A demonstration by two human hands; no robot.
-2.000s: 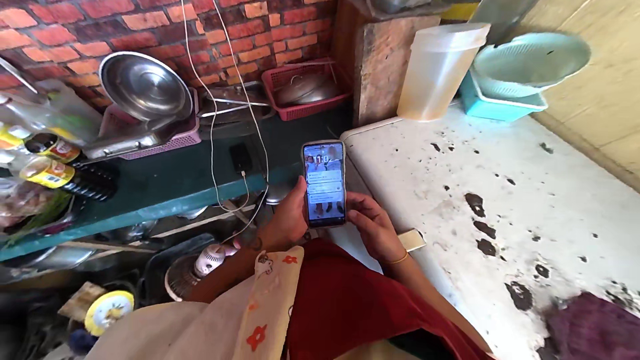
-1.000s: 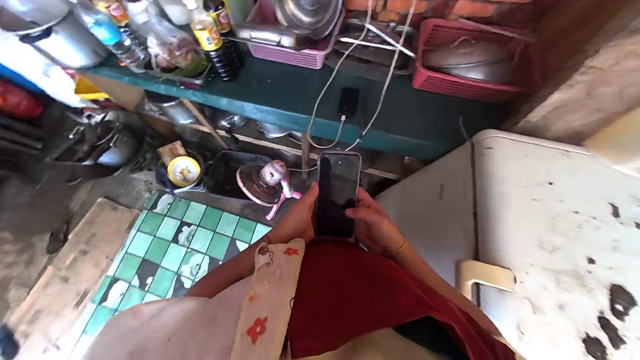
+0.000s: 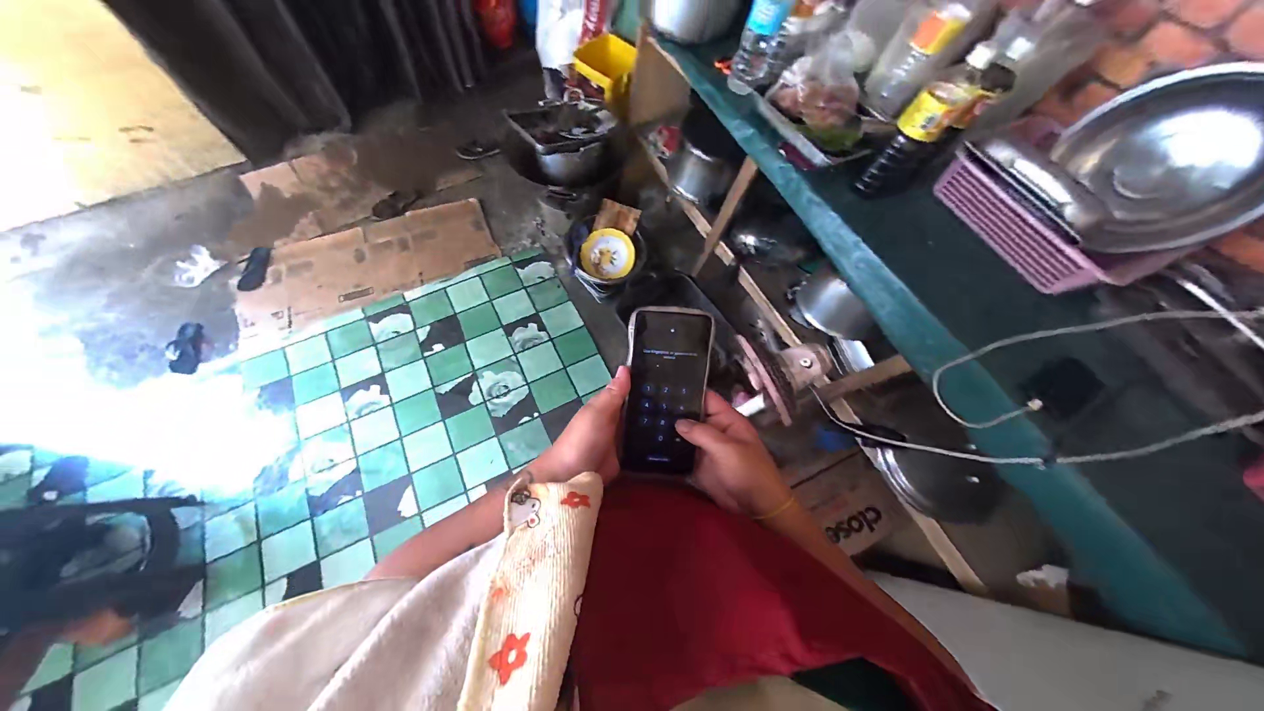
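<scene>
A smartphone (image 3: 667,390) with a dark keypad screen is held upright in front of my body. My left hand (image 3: 590,432) grips its left edge, the thumb along the side. My right hand (image 3: 733,449) holds the lower right edge, and its thumb lies over the keypad. A cream cloth with orange flowers (image 3: 538,592) hangs over my left side, beside a dark red garment (image 3: 691,602). Just right of the phone is a small pink fan (image 3: 775,375).
A green-topped shelf (image 3: 869,267) with bottles (image 3: 913,128), a pink basket (image 3: 1027,227) and a steel basin (image 3: 1175,158) runs along the right. Pots (image 3: 834,301) sit beneath. Green checkered flooring (image 3: 444,395), flattened cardboard (image 3: 375,257) and a yellow bowl (image 3: 607,255) lie at left and ahead.
The view has swung left, away from the white surface. The phone's screen went from a lit lock screen to dark, then to a keypad. Both hands have kept hold of it.
</scene>
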